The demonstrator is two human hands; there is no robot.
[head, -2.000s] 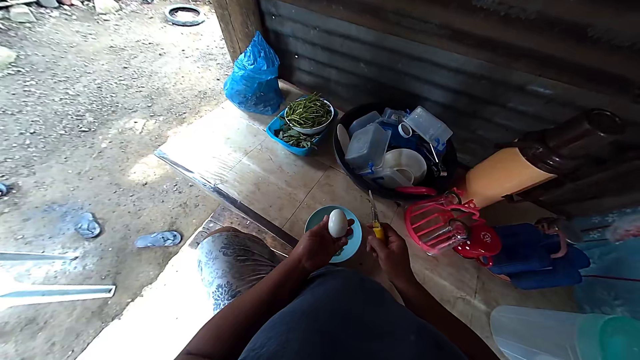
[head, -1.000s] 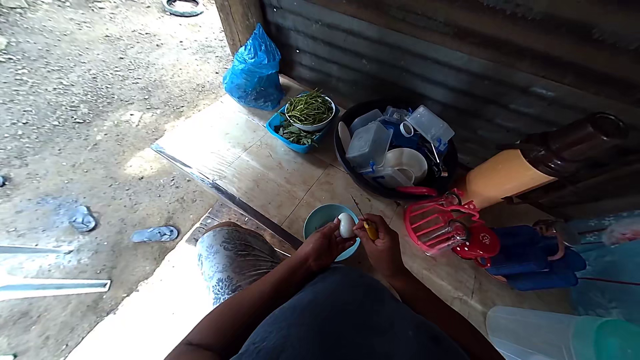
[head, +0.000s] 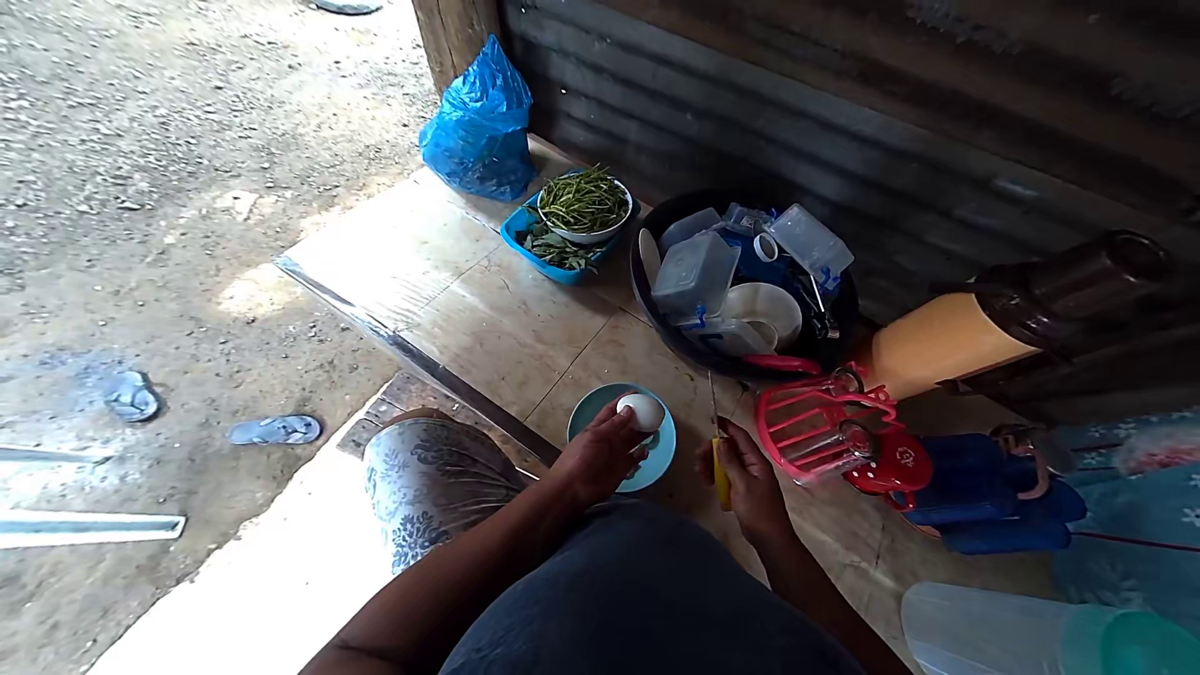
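A white egg [head: 640, 412] is held in the fingers of my left hand [head: 605, 457], over a light blue bowl [head: 659, 461] on the tiled surface. My right hand [head: 745, 478] grips a knife by its yellow handle [head: 722, 474], to the right of the bowl. The thin blade [head: 712, 401] points away from me, apart from the egg. What lies inside the bowl is mostly hidden by my left hand.
A black basin [head: 653, 314] of plastic containers stands ahead, beside a red plastic rack [head: 797, 427] and a tan and brown jug [head: 947, 342]. Cut green stems [head: 586, 202] fill a bowl in a blue tray [head: 558, 272], near a blue plastic bag [head: 480, 131].
One second ago both hands were together at the egg; now my right hand with the knife is farther right, apart from it. My left hand still holds the egg.
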